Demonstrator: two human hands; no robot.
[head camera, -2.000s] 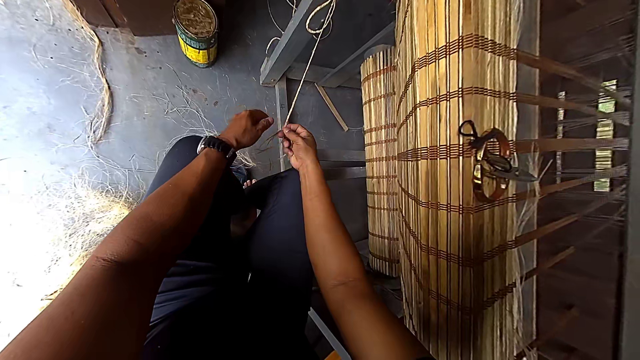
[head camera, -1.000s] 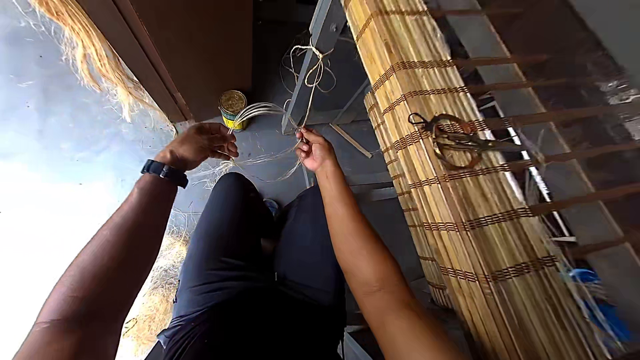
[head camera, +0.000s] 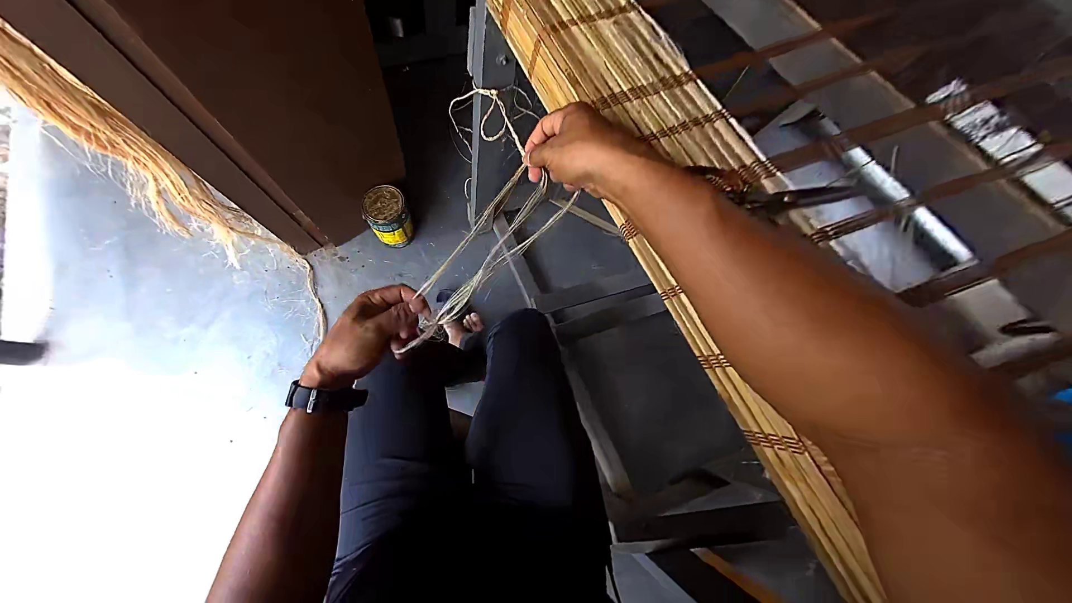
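Note:
Pale fibre strands stretch between my two hands above my knees. My left hand, with a dark watch on the wrist, is closed on their lower end. The fingers of my right hand pinch the upper end, beside the woven reed mat. A looped cord hangs on the grey frame post just left of my right hand and seems to run to its fingertips. Scissors lie on the mat, partly hidden behind my right forearm.
A tin can stands on the floor by a brown cabinet. Loose fibre hangs along the cabinet's left side. Brown warp bands run right from the mat over the loom frame. Grey frame bars lie right of my knees.
My hands, close together two seconds ago, are now farther apart with the strands spread between them. My right hand has come up to the mat's edge. The view has turned and shifted.

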